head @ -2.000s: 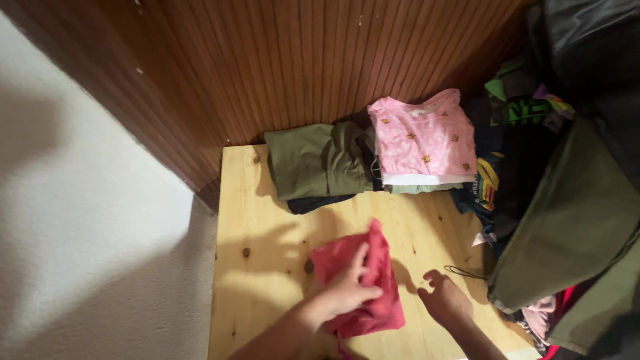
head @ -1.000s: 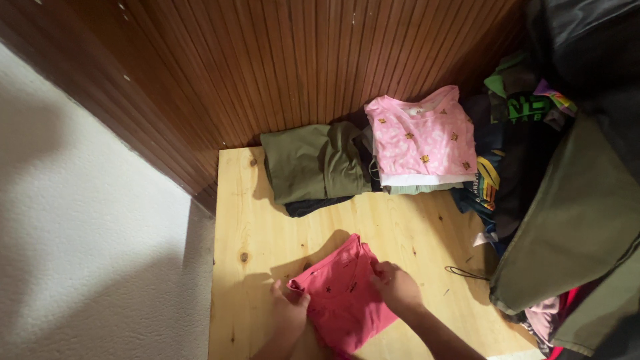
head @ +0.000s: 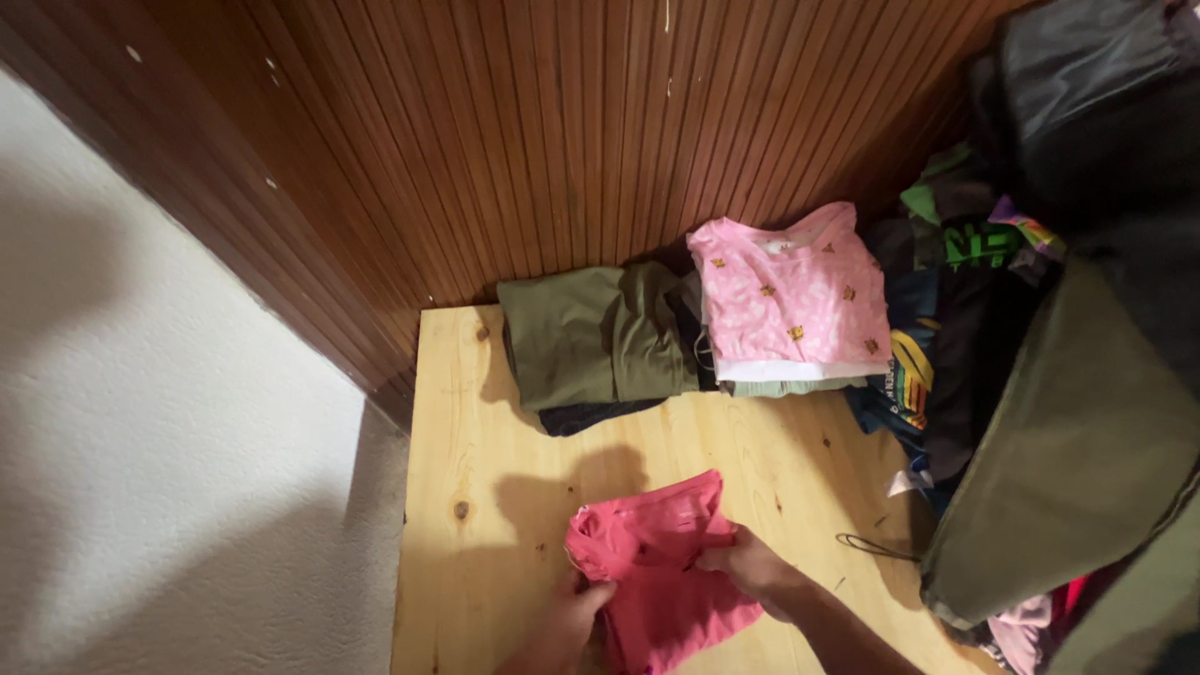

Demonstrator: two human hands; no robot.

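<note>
A folded pink-red garment is held low over the pale wooden tabletop, near the bottom of the view. My left hand grips its left edge, thumb on top. On its right edge my right hand is closed, fingers partly hidden by the cloth. Beyond them lies a folded olive-green garment on top of a dark one. Beside it, to the right, a light pink patterned top rests on white and pale green folded cloth.
A heap of dark clothes with coloured prints stands at the right, with a large olive cloth hanging over it. A thin dark cord loop lies near it. Ribbed brown wood panelling rises behind; a white wall is at left.
Two seconds ago my right hand was apart from the pink-red garment; now both hands hold it. Since one second ago the garment's left upper part has bunched or folded over.
</note>
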